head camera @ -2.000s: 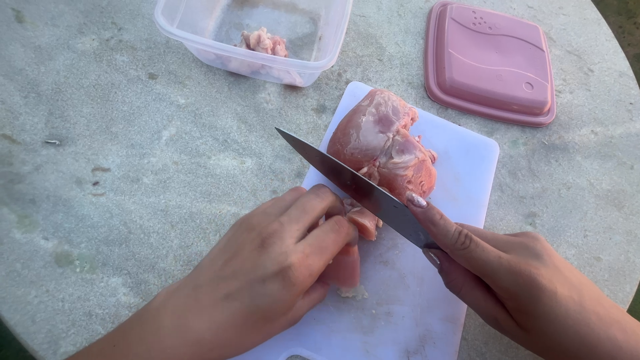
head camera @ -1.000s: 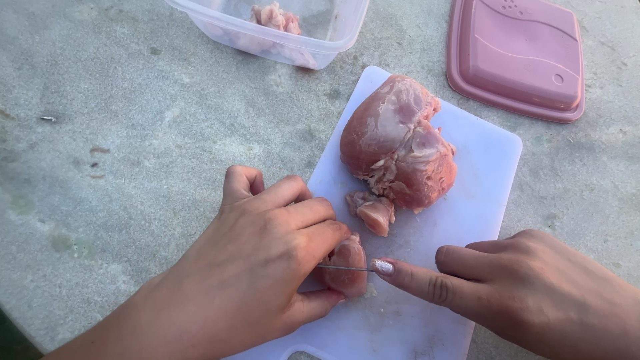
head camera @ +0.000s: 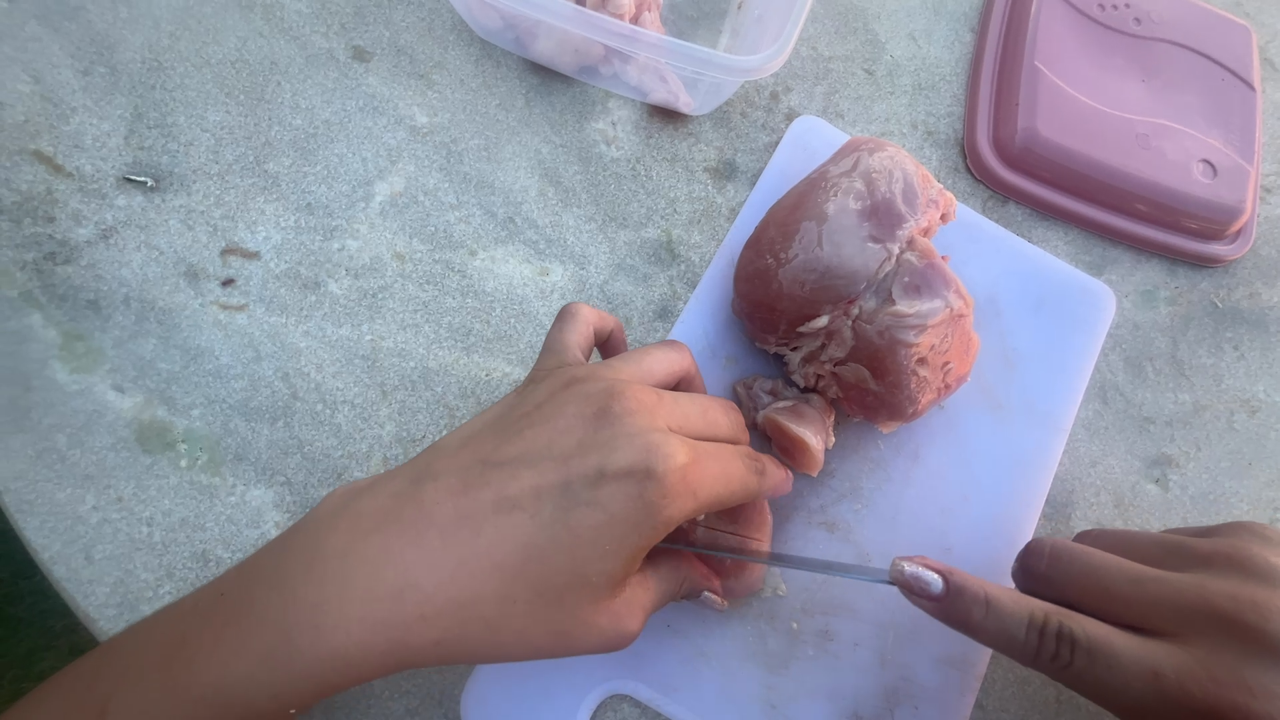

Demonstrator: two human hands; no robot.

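My left hand (head camera: 600, 480) grips a piece of raw meat (head camera: 740, 540) on the white plastic cutting board (head camera: 900, 560), its fingertips on either side of the knife. My right hand (head camera: 1130, 610) holds the kitchen knife (head camera: 820, 565), index finger along the spine; the handle is hidden. The blade is edge-down on the held piece, where a cut line shows beside it, and its tip is hidden by my left hand. Just above my left fingers lies a small meat chunk (head camera: 798, 430). A large raw meat piece (head camera: 860, 280) rests against it on the board's upper part.
A clear plastic container (head camera: 640, 50) with meat pieces stands at the top, partly out of view. The pink plastic lid (head camera: 1120, 120) lies at the upper right. All rest on a grey stone-like table (head camera: 300, 330), its curved edge showing at lower left.
The knife has left its place beside the large meat and is now on the piece under my left hand. The small chunk, partly under my fingers two seconds ago, now lies free. The view has shifted.
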